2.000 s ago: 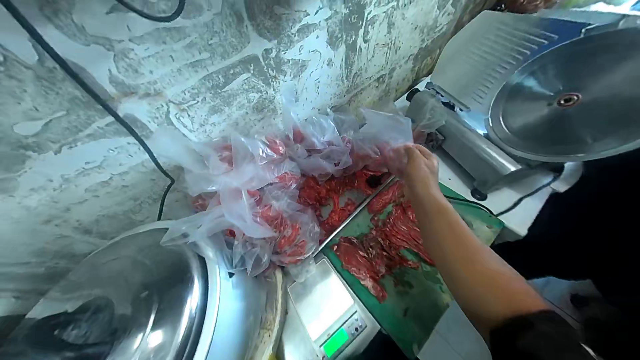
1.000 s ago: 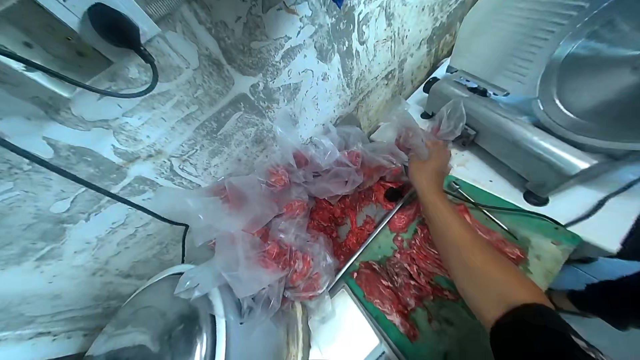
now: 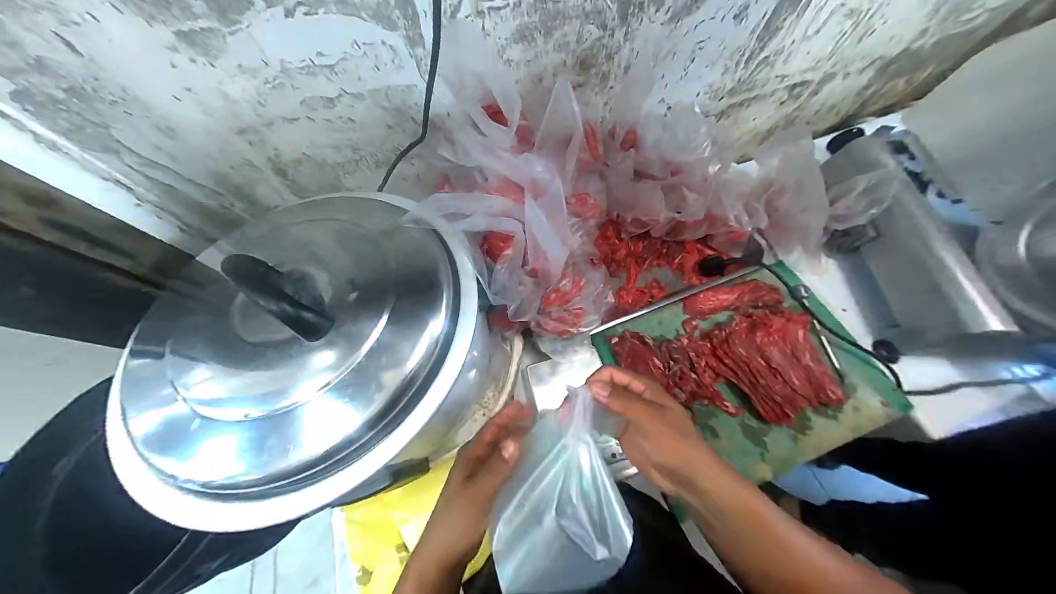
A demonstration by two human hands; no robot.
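Note:
A clear plastic bag (image 3: 565, 511) hangs between my hands, in front of the digital scale (image 3: 561, 375). My right hand (image 3: 652, 421) pinches its top edge. My left hand (image 3: 495, 445) is at the bag's left side; whether its fingers grip the plastic cannot be told. Sliced raw red meat (image 3: 775, 363) lies on the green cutting board (image 3: 742, 450) to the right. Smaller pieces of meat (image 3: 639, 256) are heaped behind a long metal blade (image 3: 660, 309). Several plastic bags with meat in them (image 3: 528, 206) are piled against the wall.
A large metal pot with a shiny lid (image 3: 289, 396) and black handle stands at the left. A metal slicer (image 3: 932, 239) is at the right, with a black cable (image 3: 850, 338) crossing the board. A yellow bag (image 3: 384, 528) lies below the pot. The stained wall (image 3: 272, 107) rises behind.
My right hand has moved from the bags beside the slicer to the front of the scale, with a bag in it. My left hand has come into view. The view has swung left.

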